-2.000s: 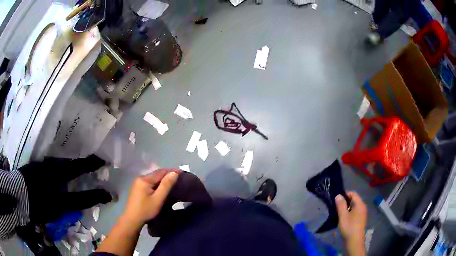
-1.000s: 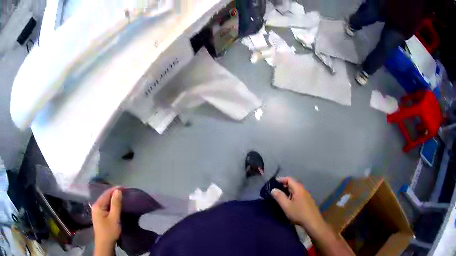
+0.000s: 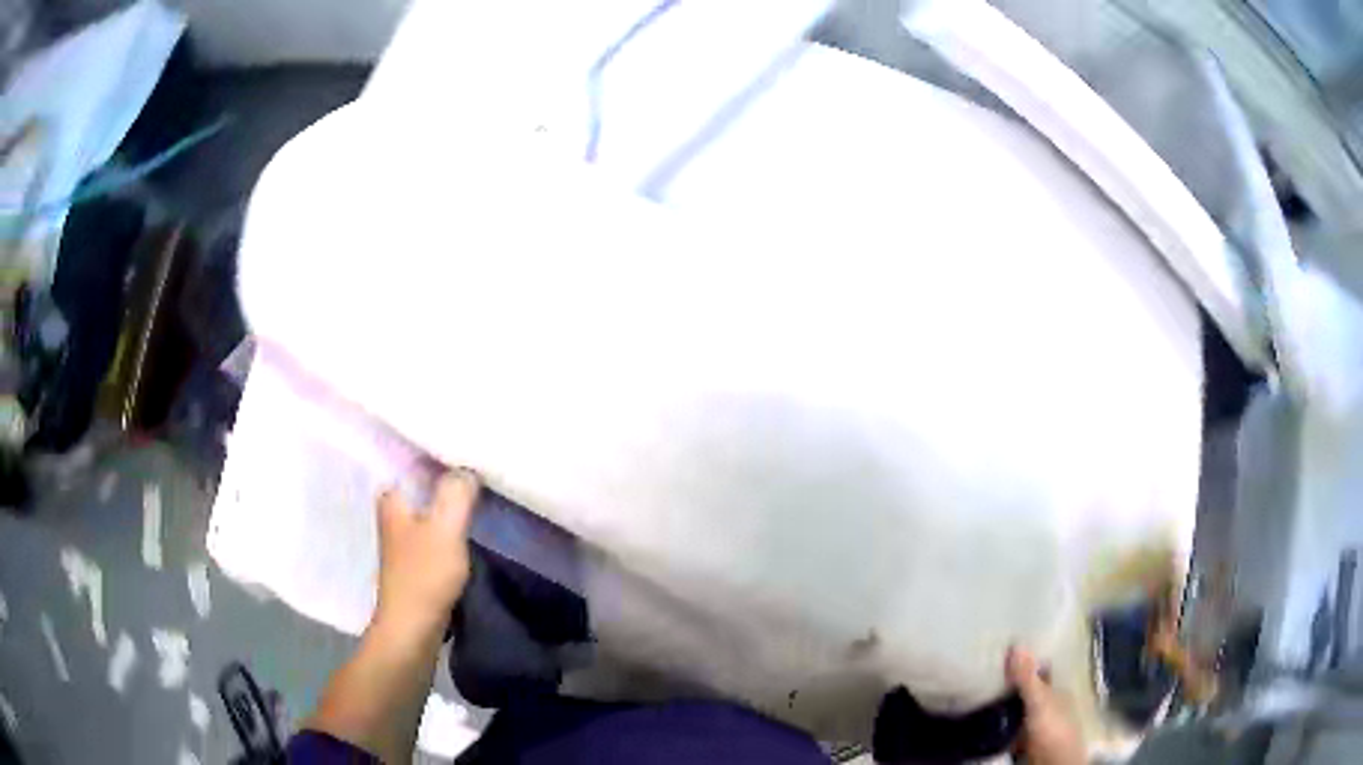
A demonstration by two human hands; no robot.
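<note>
My left hand (image 3: 425,553) holds a dark fabric piece (image 3: 523,605) at the near edge of a large white padded table (image 3: 718,374). The fabric hangs down by my lap and is blurred. My right hand (image 3: 1051,717), partly cut off by the bottom edge, holds a second dark piece (image 3: 945,728) at the table's near right edge. No pattern can be made out on either piece.
A pale board or ledge (image 3: 1076,135) runs along the table's far right side. Dark and brown objects stand at the left. White scraps (image 3: 172,658) lie on the grey floor at lower left. A blurred brown and dark object is at the right edge.
The view has turned from the floor, box and red stool to the white table. Both hands still hold dark fabric and are now at the table's near edge.
</note>
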